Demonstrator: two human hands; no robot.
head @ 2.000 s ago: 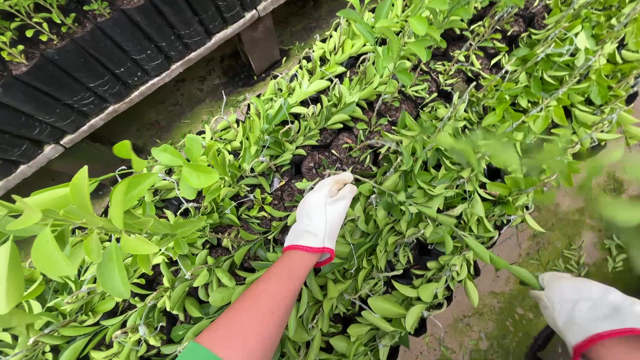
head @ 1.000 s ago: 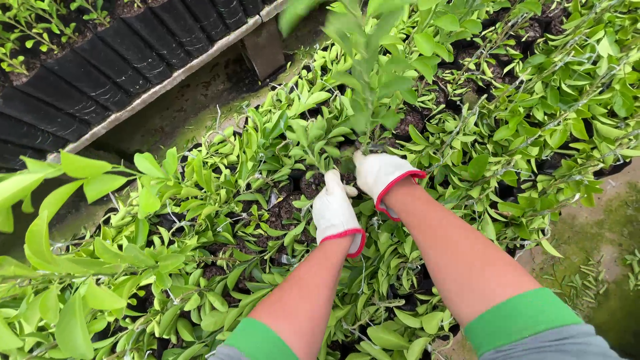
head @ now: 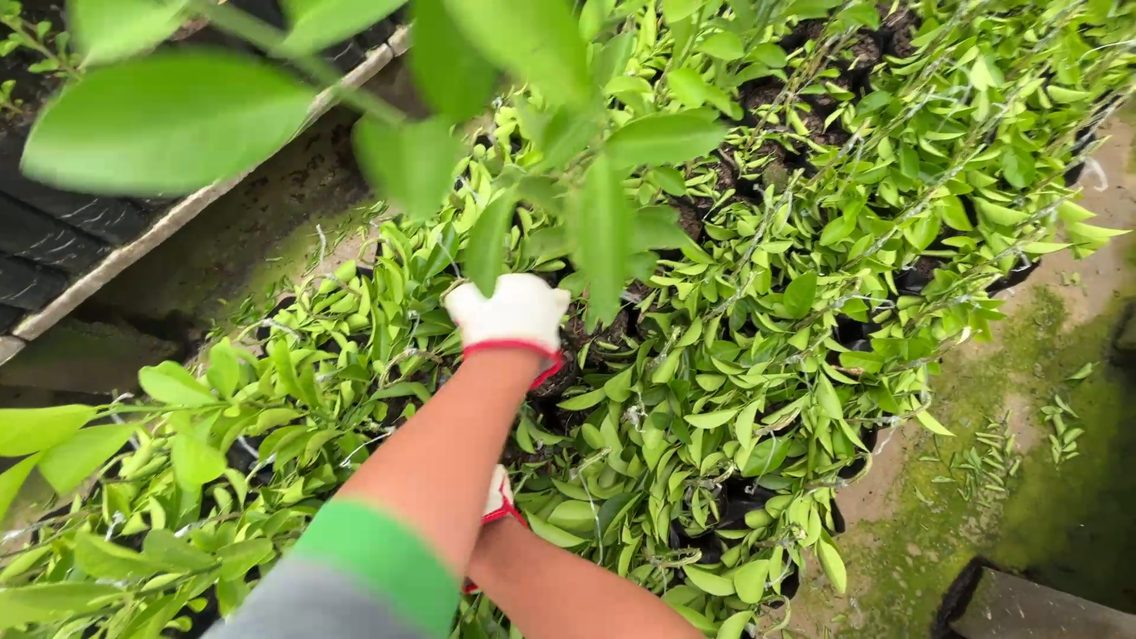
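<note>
My left hand (head: 508,315), in a white glove with a red cuff edge, reaches into the middle of the leafy plants (head: 728,390). Leaves and blur hide its fingertips, so its grip cannot be told. Below it, my right hand (head: 498,499) is crossed under my left forearm, which covers most of the glove; what it touches is hidden. A blurred leafy shoot (head: 568,151) rises close to the camera, above and in front of my left hand. Dark soil (head: 586,342) shows just right of that hand.
Dark plastic-wrapped plant bags (head: 62,222) stand behind a pale ledge (head: 169,222) at upper left. Thin stems with wire-like ties cross the foliage. A mossy floor (head: 1003,497) with scattered leaves lies at right, and a dark-edged slab (head: 1038,608) is at lower right.
My right hand has moved from beside my left hand down and left, beneath my left forearm. Two seconds ago it was at the far right by a long stem.
</note>
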